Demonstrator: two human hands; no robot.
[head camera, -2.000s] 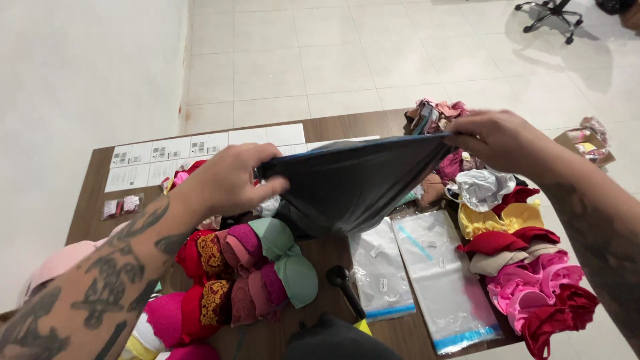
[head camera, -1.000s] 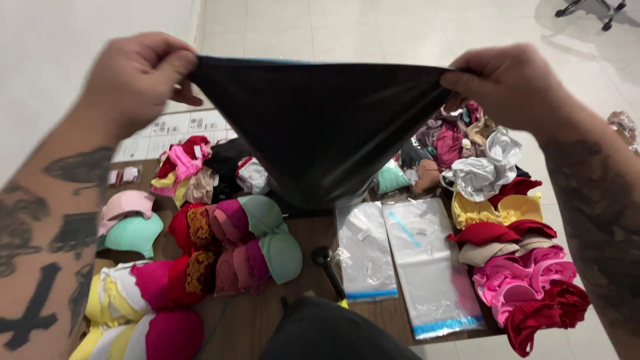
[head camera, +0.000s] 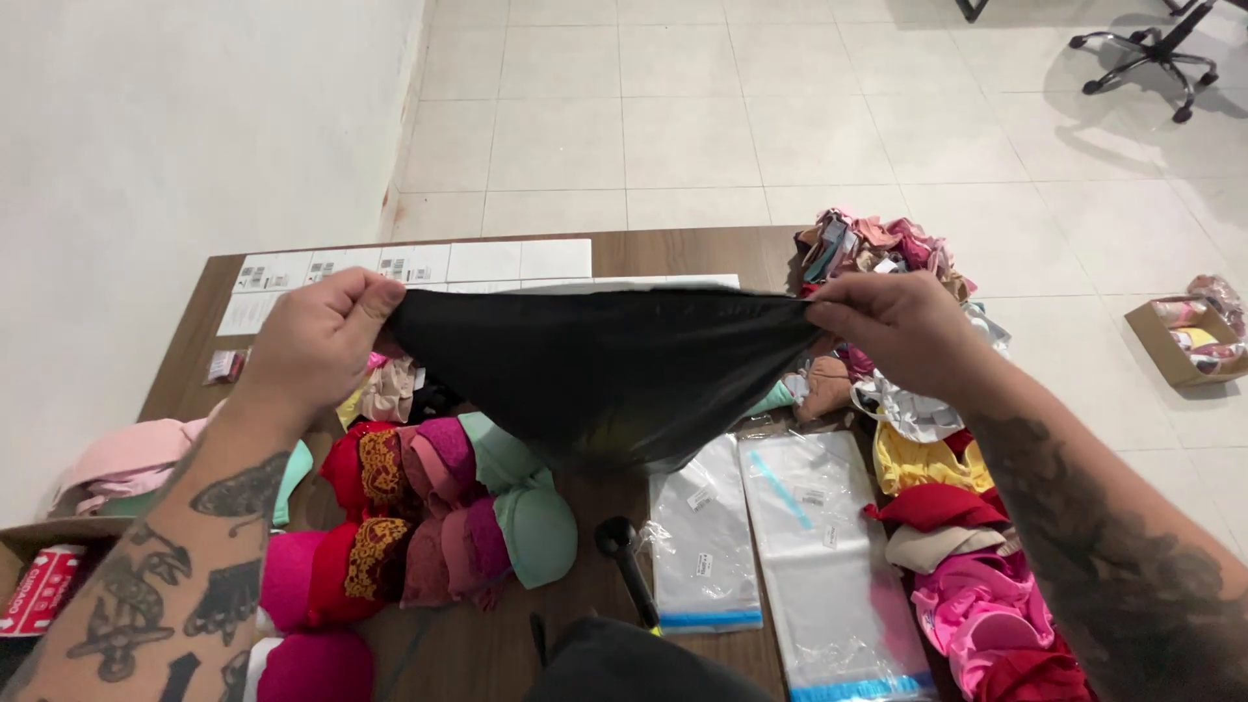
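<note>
My left hand (head camera: 336, 327) pinches the upper left corner of a black plastic bag (head camera: 604, 370), and my right hand (head camera: 877, 317) pinches its upper right corner. The bag's top edge is stretched between both hands, and its body sags in folds over the table. Below it to the left, rows of padded bras (head camera: 448, 507) in red, pink and mint lie nested together. Two stacks of clear plastic bags, a smaller one (head camera: 704, 546) and a larger one (head camera: 829, 565), lie below right. A black-handled tool (head camera: 629, 565), kind unclear, rests beside them.
Printed sheets (head camera: 517, 261) lie along the far edge of the wooden table (head camera: 682, 244). Piled garments (head camera: 877, 244) and pink and yellow bras (head camera: 985, 595) line the right side. A cardboard box (head camera: 58, 531) stands at left. On the floor are another box (head camera: 1170, 351) and a wheeled chair (head camera: 1155, 54).
The black bag, held higher and hanging as a deep triangle one second ago, is now lower and more bunched. Both hands have come down with it. The view now takes in more floor.
</note>
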